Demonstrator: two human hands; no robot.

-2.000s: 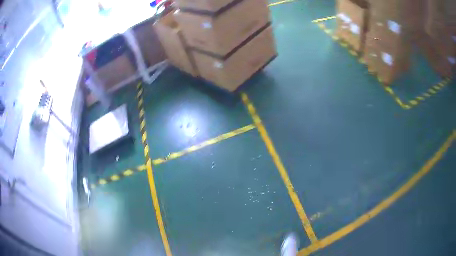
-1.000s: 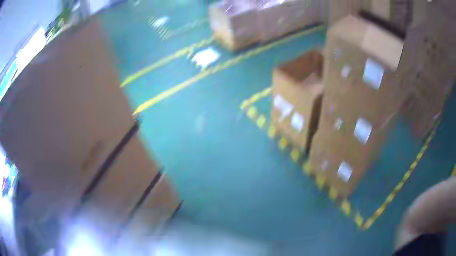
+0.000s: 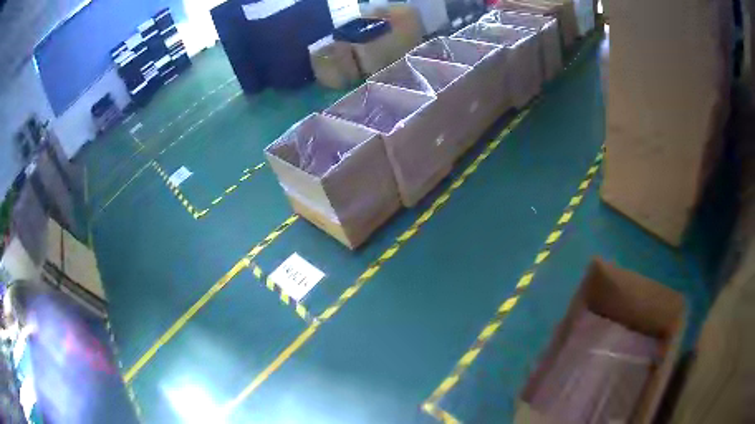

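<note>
Neither of my hands is in the picture. Nearest in front of me, at the lower right, is an open cardboard carton (image 3: 603, 364) with pinkish, shiny material inside. A tall brown cardboard stack (image 3: 662, 124) stands behind it at the right. A row of open cartons (image 3: 356, 195) with clear plastic liners runs from the middle toward the upper right. A white paper sign (image 3: 295, 277) lies on the floor by the front carton.
Green floor (image 3: 207, 331) has yellow and black-striped lines. Dark panels (image 3: 265, 50) stand at the back. Stacked dark and white items (image 3: 151, 54) are at the upper left. A blurred purple shape (image 3: 70, 356) and cartons (image 3: 73, 257) are at the left edge.
The view has swung right and lifted, bringing the row of lined cartons to the middle. A blurred hand or arm at the lower right edge has left the picture.
</note>
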